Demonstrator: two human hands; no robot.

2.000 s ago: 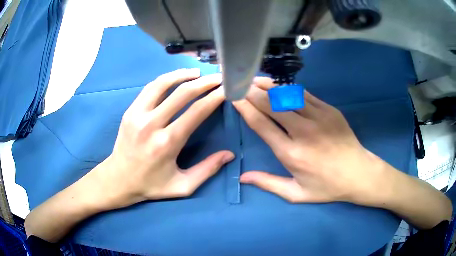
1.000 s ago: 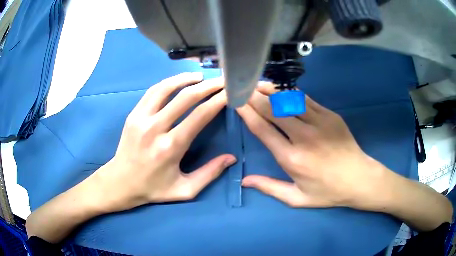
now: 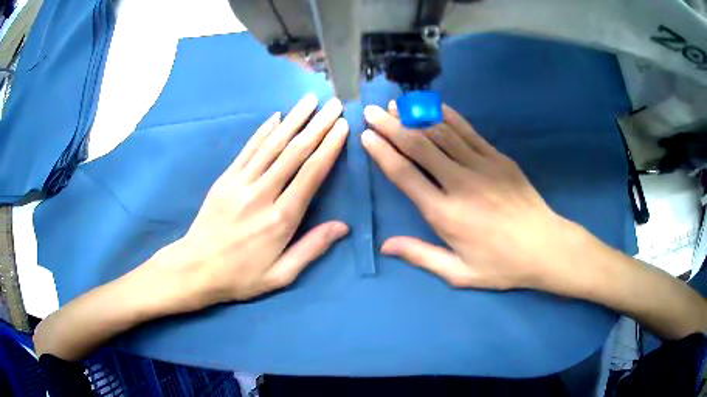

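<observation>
A large blue garment panel (image 3: pixel 310 333) lies spread under both hands. A narrow welt strip (image 3: pixel 362 201) of the same blue runs upright mid-panel, its far end under the machine head. My left hand (image 3: pixel 263 201) lies flat on the panel left of the strip, fingers slightly spread, thumb tip near the strip. My right hand (image 3: pixel 473 201) lies flat right of the strip, fingers pointing at the needle area. Both hands press down without grasping. The sewing machine head (image 3: pixel 339 46) hides the needle and presser foot. A blue knob (image 3: pixel 419 108) hangs above my right fingers.
Stacked cut panels (image 3: pixel 50 93) lie at the left on the white table (image 3: pixel 147 58). A small black tool (image 3: pixel 637 194) and a printed scale (image 3: pixel 670 244) are at the right edge. A blue lattice basket (image 3: pixel 155 376) shows below left.
The view has shifted, with more of the machine arm and its lettering showing. My fingertips now show beside the strip, out from behind the machine head. My left fingers look straighter.
</observation>
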